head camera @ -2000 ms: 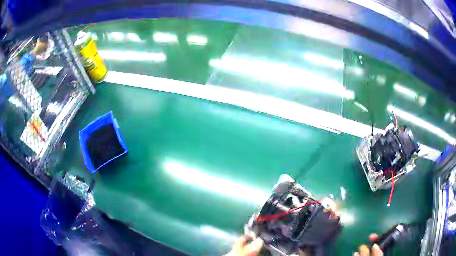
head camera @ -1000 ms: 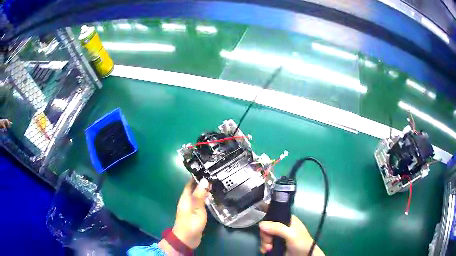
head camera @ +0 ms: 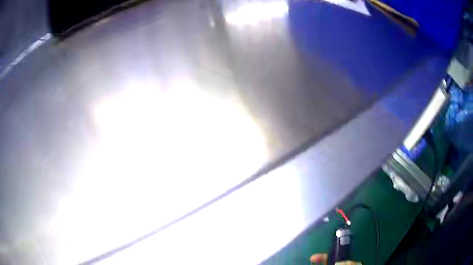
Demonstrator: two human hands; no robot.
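The black electric screwdriver (head camera: 341,246) stands near the bottom edge, with its cord (head camera: 374,222) arching to the right. Fingers of my right hand (head camera: 334,260) are around it, cut off by the bottom edge. A short red lead wire (head camera: 343,215) shows just above the screwdriver. The chassis assembly is not visible apart from this wire. My left hand is out of the picture.
A large shiny metal shelf surface (head camera: 249,178) with strong glare fills most of the view. A strip of green bench mat (head camera: 381,199) shows at the lower right. A pale metal frame rail (head camera: 422,121) and a blurred blue-clothed person (head camera: 461,116) are at the right.
The view has swung up and away from the bench onto the metal shelf. The assembly, blue tray and my left hand have left the picture. My right hand still holds the screwdriver.
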